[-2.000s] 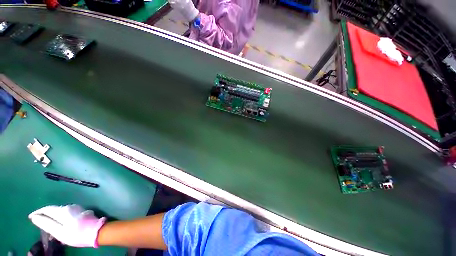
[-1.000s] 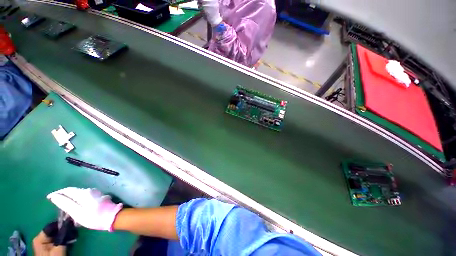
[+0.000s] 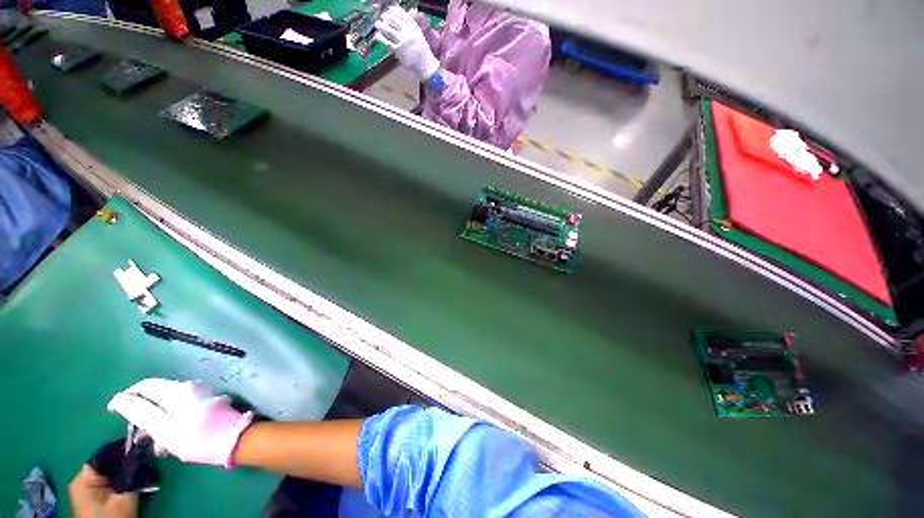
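Note:
My right hand (image 3: 182,420), in a white glove with a pink cuff, is at the lower left over the green bench mat. It grips a thin silvery tool (image 3: 132,437), perhaps tweezers, pointing down at a small black item (image 3: 124,467). My bare left hand (image 3: 99,498), partly cut off by the bottom edge, holds the black item just below the glove. What the tool tip touches is too small to tell. A black pen (image 3: 193,339) and a white cross-like bracket (image 3: 137,285) lie on the mat.
A dark green conveyor (image 3: 405,314) runs beyond the bench, carrying circuit boards (image 3: 522,231). A person in a pink smock (image 3: 491,76) is across it. A blue sleeve (image 3: 30,212) is at the left edge. A crumpled blue-grey cloth (image 3: 36,494) lies at lower left.
The view has shifted, so bench and conveyor items appear farther right. My left hand has come into view holding the black item. The person opposite now holds up a gloved hand beside a board.

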